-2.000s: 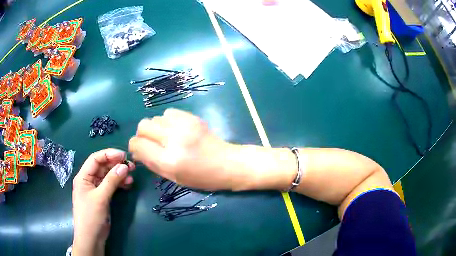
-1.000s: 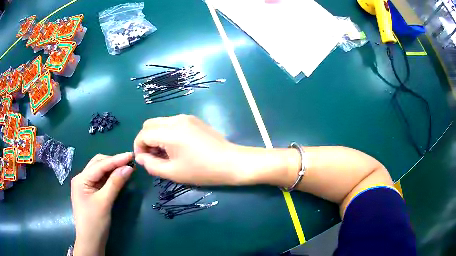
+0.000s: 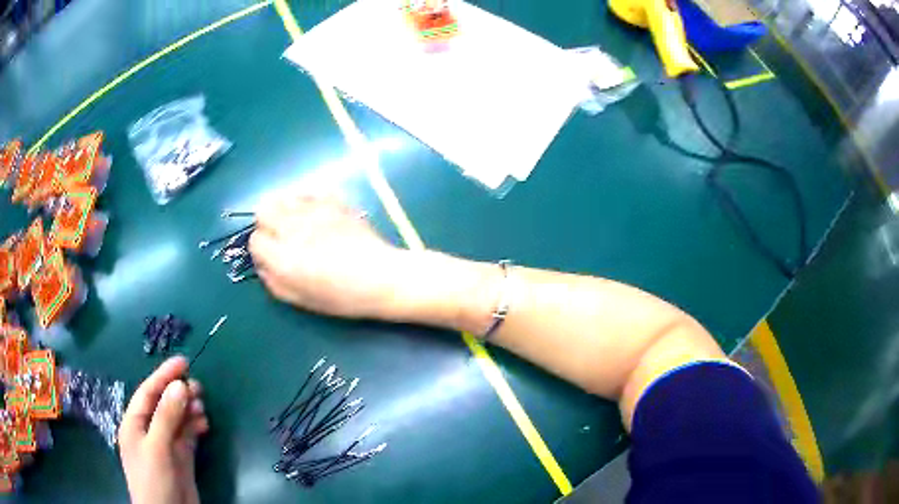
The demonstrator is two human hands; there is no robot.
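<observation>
My left hand (image 3: 166, 428) is at the lower left, its thumb and fingers pinched on a black wire lead (image 3: 208, 340) that points up and right with a silvery tip. The wire's lower end is hidden in the fingers. My right hand (image 3: 311, 254) lies over the upper pile of loose wire leads (image 3: 233, 250) and covers much of it; its fingertips are hidden, so its grip cannot be told. A small cluster of black connector pieces (image 3: 164, 333) sits above my left hand. Finished lead assemblies (image 3: 320, 425) lie in a pile right of my left hand.
Orange circuit boards (image 3: 49, 285) stand grouped at the left, with a bag of black parts (image 3: 96, 402) beside them. A bag of white parts (image 3: 175, 150) lies upper left. White sheets (image 3: 444, 89) bear one orange board (image 3: 430, 20). A yellow tool (image 3: 670, 39) and its cord lie upper right.
My hands have parted. My right hand has moved up onto the loose wires, while my left hand keeps a wire lead. The camera view has shifted, showing an orange board on the sheets.
</observation>
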